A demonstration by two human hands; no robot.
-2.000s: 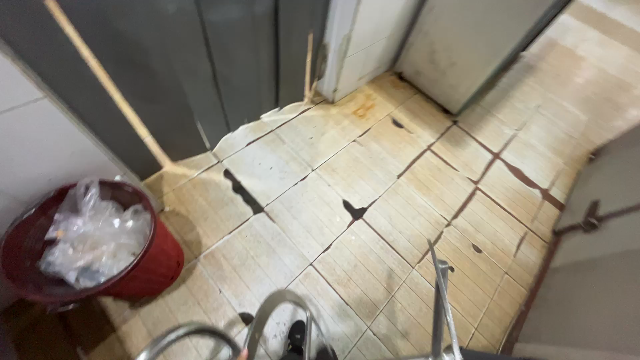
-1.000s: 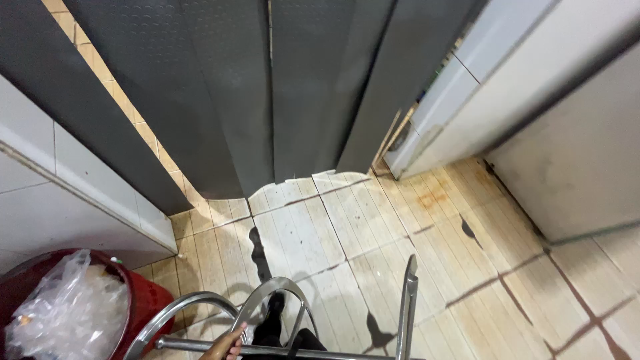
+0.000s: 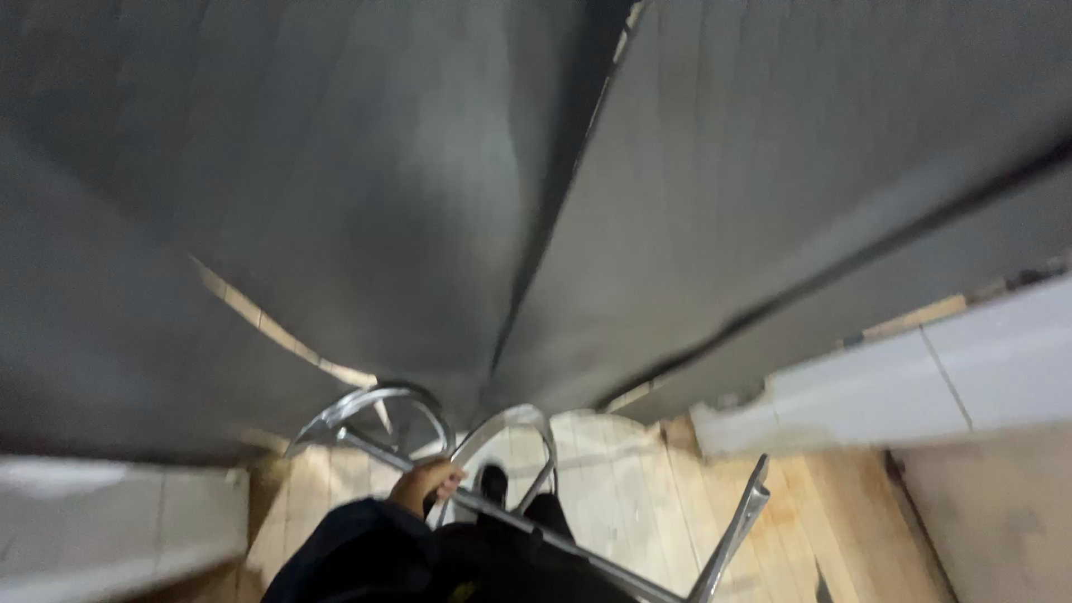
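My left hand [image 3: 427, 484], at the end of a dark sleeve, is closed round a shiny metal tube frame [image 3: 578, 544] low in the view. Two curved metal loops [image 3: 511, 414] rise from the frame beside the hand, and a bare tube end [image 3: 741, 528] sticks up at its right. The loops are close to a grey strip curtain [image 3: 402, 209], which fills most of the view; whether they touch it I cannot tell. My right hand does not show.
A white tiled wall edge [image 3: 871, 385] borders the curtain at the right, and another low white tiled wall [image 3: 117, 511] is at the left. Beneath the frame are floor tiles [image 3: 620, 494] and a dark shoe [image 3: 492, 483]. A pale panel [image 3: 997, 502] stands at the lower right.
The grey curtain has come much nearer as the view moved forward. The red bin with plastic bags has left the view. More of my left hand and sleeve now shows on the metal frame.
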